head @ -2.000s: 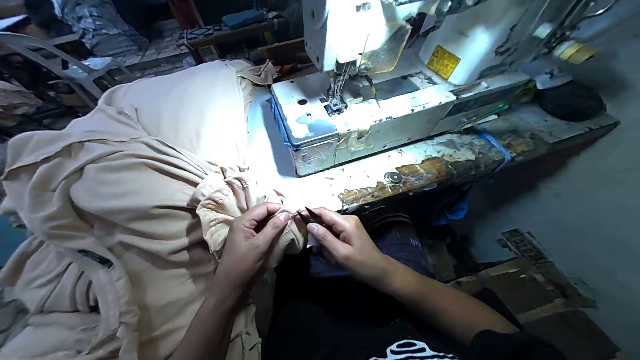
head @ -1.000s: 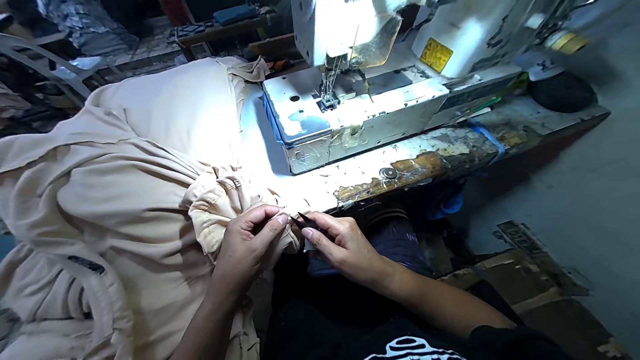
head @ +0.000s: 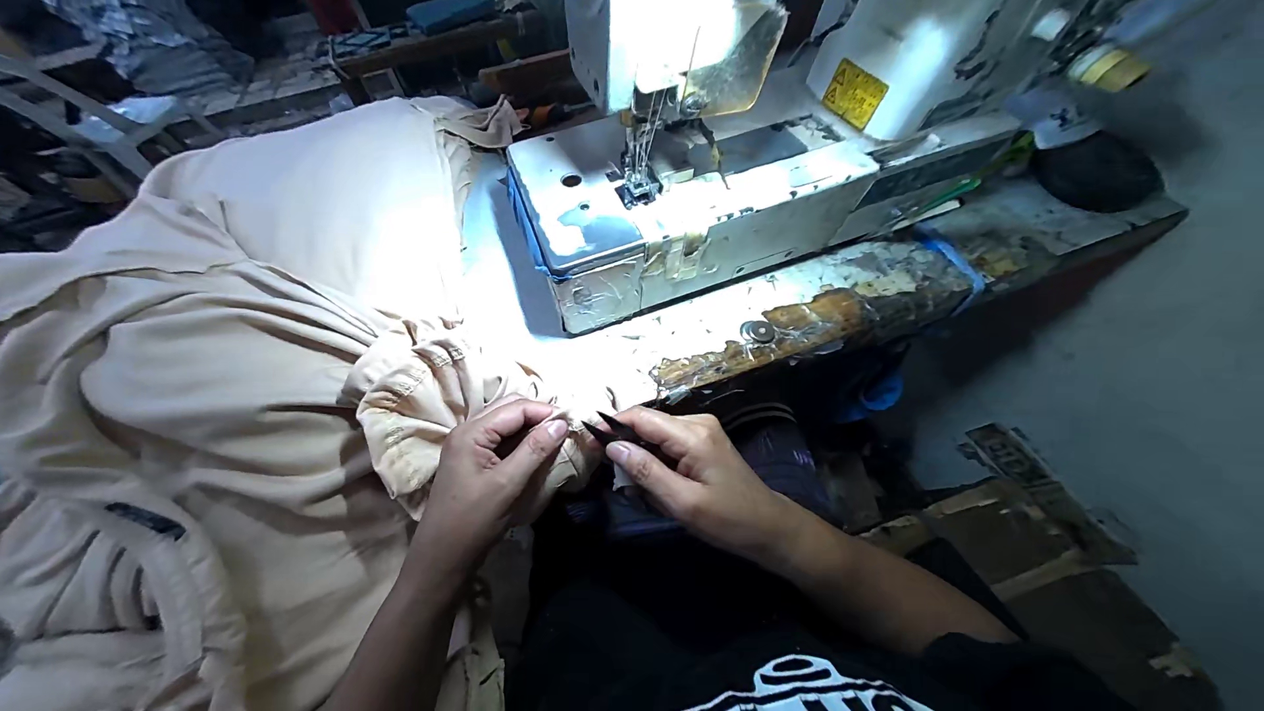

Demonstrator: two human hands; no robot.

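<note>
Beige fabric (head: 227, 365) lies in folds over the left side of the table and hangs down at the front. My left hand (head: 499, 464) pinches a gathered part of it between thumb and forefinger. Just to the right, my right hand (head: 691, 469) holds small black thread snips (head: 607, 431), their two pointed blades parted and directed at the pinched cloth. Whether the tips touch the cloth cannot be told. Behind the hands stands a white industrial sewing machine (head: 691, 222), its needle area (head: 640, 183) brightly lit, with no cloth under the presser foot.
The table's worn front edge (head: 820, 321) runs to the right, with a round metal bolt head (head: 757, 331) on it. A dark round object (head: 1096, 173) is at its far right. Cardboard (head: 1076, 602) lies low at the right. A pale chair (head: 128, 123) stands at the back left.
</note>
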